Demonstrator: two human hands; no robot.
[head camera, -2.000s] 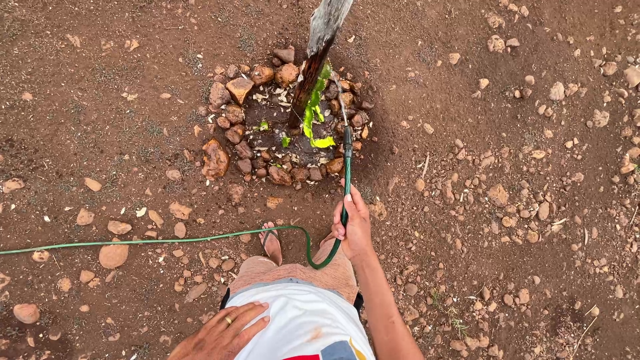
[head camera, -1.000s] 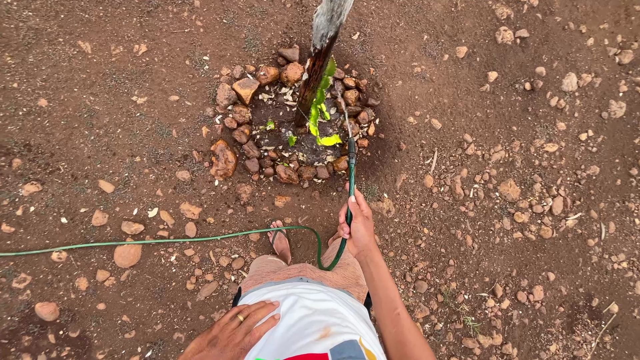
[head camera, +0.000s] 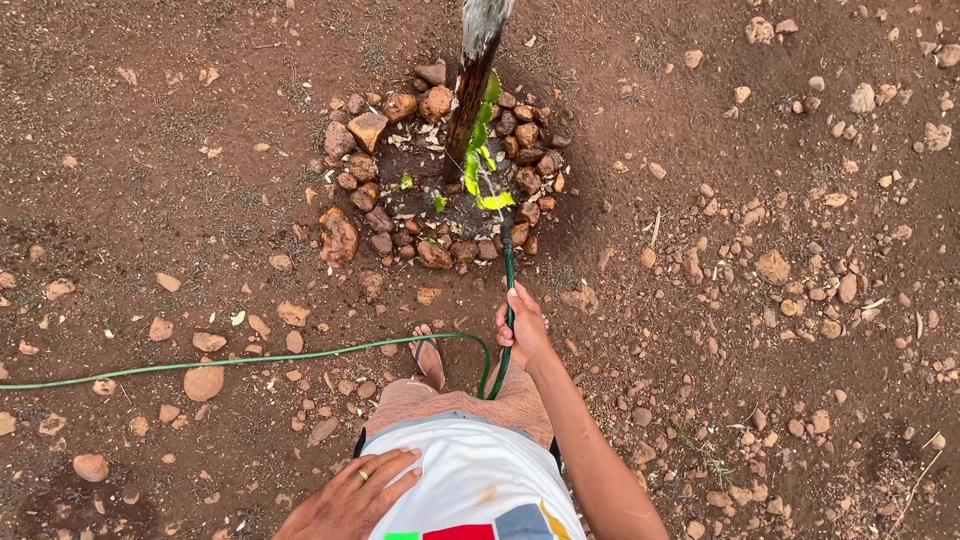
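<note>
My right hand (head camera: 523, 324) is closed around a green garden hose (head camera: 510, 274) below its dark nozzle (head camera: 505, 231). A thin stream of water leaves the nozzle toward a green cactus-like plant (head camera: 480, 150), which leans along a weathered wooden post (head camera: 471, 90). Wet dark soil (head camera: 409, 161) lies at the post's foot, inside a ring of brown stones (head camera: 435, 255). Two small green shoots or pieces (head camera: 440, 203) show in that soil. My left hand (head camera: 356, 491), with a ring on one finger, rests on the white shirt (head camera: 469, 472) and holds nothing.
The hose runs from beside my legs across the ground to the left edge. Reddish-brown earth surrounds the stone ring, with loose stones (head camera: 204, 382) at the left and many more at the right. My foot in a flip-flop (head camera: 428, 356) stands just below the ring.
My right hand and the hose nozzle have moved left relative to the stone ring, from its right side to its lower right edge. My left hand stays on the shirt.
</note>
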